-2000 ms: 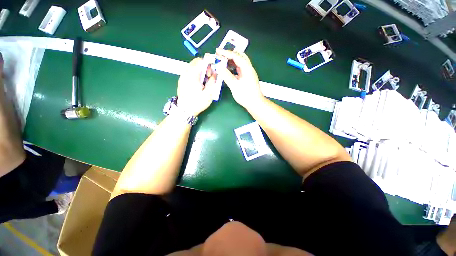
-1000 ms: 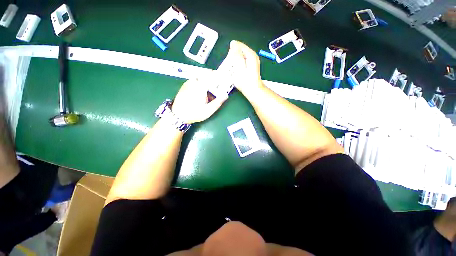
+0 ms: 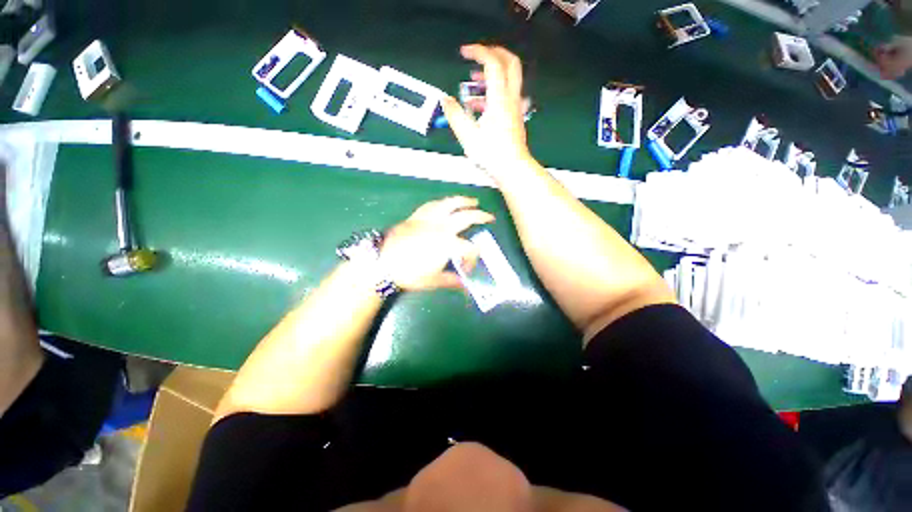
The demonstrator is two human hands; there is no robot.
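Note:
A white front cover with a window lies on the green bench. My left hand is at its left edge, fingers spread around that edge; whether it grips the cover is unclear. My right hand is over the belt with thumb and fingers apart. It partly hides a half-assembly behind it, and no firm grip shows. A white unit with a window lies on the belt left of my right hand, touching or very near another white unit.
The white edge strip separates bench and belt. Several half-assemblies with blue pieces lie on the belt. A mallet lies at left, a large stack of covers at right. An open carton is below left. Other people's body parts show at both sides.
My hands have moved apart. The white piece between them is gone from them, and a white unit now lies on the belt. My left hand moved down to the cover. Belt items shifted left.

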